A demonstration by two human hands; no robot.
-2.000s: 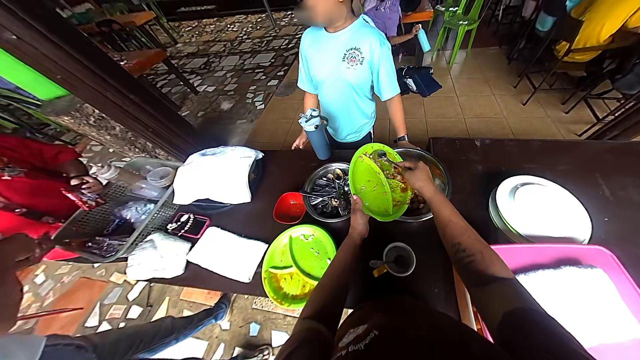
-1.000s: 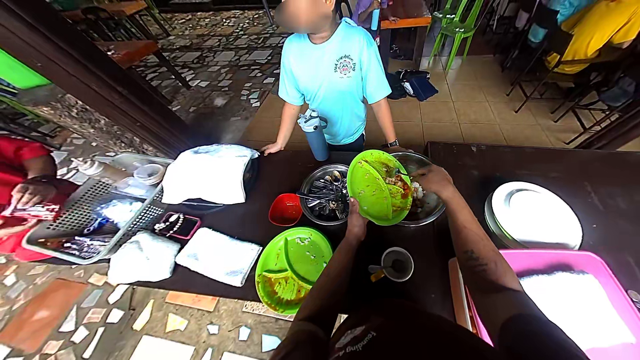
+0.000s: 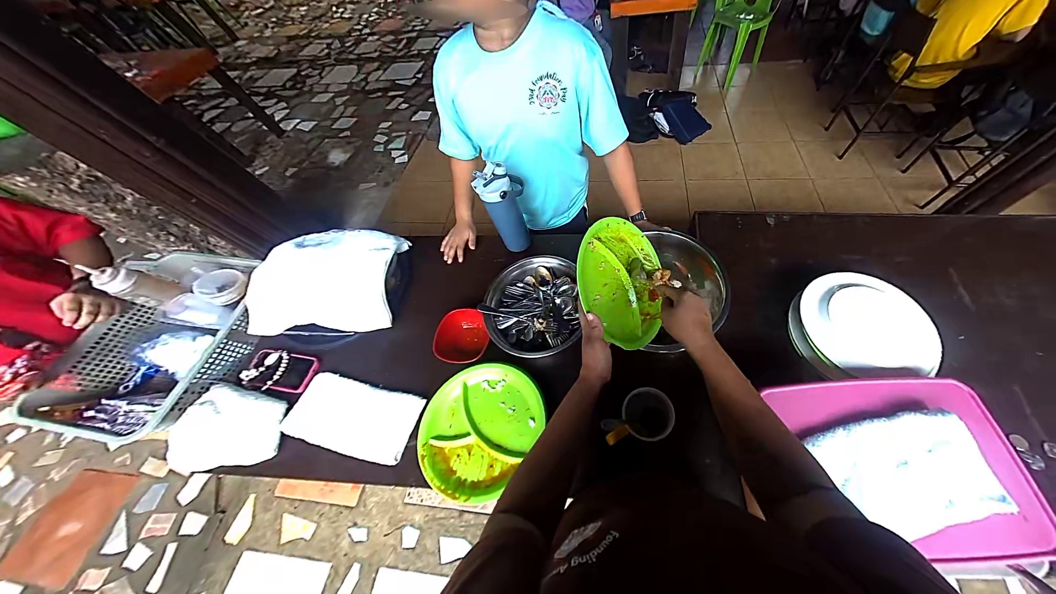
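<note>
My left hand (image 3: 596, 346) grips the lower left rim of a green divided plate (image 3: 612, 289), tilted up and smeared with food. On the plate's right side, my right hand (image 3: 685, 312) has its fingers on food scraps (image 3: 663, 279), above a steel bowl (image 3: 701, 264) that the plate partly covers. Left of it, another steel bowl (image 3: 528, 332) holds many spoons and forks, beside a small red bowl (image 3: 462, 337). A second soiled green divided plate (image 3: 503, 404) lies on the dark table. Near my forearms stands a mug (image 3: 648, 414) with dark contents.
Across the table stands a person (image 3: 536, 107) by a blue tumbler (image 3: 505, 210). White plates (image 3: 887, 326) and a pink tray (image 3: 899, 396) with a white cloth are at right. At left are folded white cloths (image 3: 355, 417), a phone (image 3: 285, 371) and a plastic basket (image 3: 198, 363) beside a red-clad person (image 3: 41, 280).
My right hand has moved from beyond the tilted plate's right edge to the food on it. The plate stays in my left hand.
</note>
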